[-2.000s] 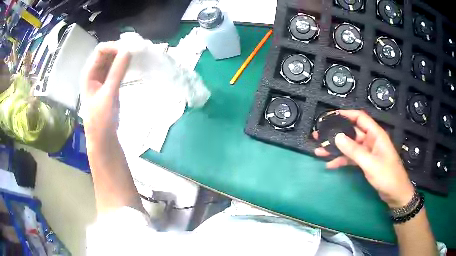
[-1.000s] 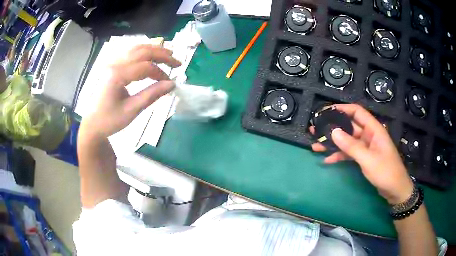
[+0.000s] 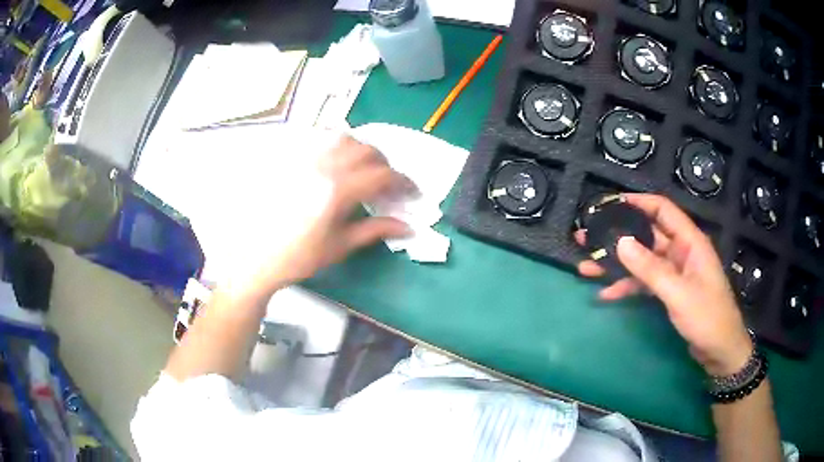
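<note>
My right hand (image 3: 664, 262) holds a round black watch body (image 3: 616, 236) between thumb and fingers, over the near edge of the foam tray (image 3: 470, 209). Its dark face is up, and small yellowish marks show on its rim. My left hand (image 3: 361, 203) is over a thin white cloth (image 3: 425, 167) spread on the green mat left of the tray. Its thumb and fingers are apart; whether the fingertips touch the cloth is hard to tell. More watch bodies (image 3: 520, 189) sit in the tray's square pockets.
A whitish bottle (image 3: 408, 47) with a metal top stands behind the cloth. An orange stick (image 3: 463, 83) lies between bottle and tray. White papers (image 3: 235, 171) are at the left, beside a grey-white device (image 3: 117, 95) and a yellow-green bundle (image 3: 54, 185).
My left hand has moved right and down towards the tray. The cloth, crumpled and blurred by it before, now lies spread out. My right hand still holds the watch body in nearly the same place.
</note>
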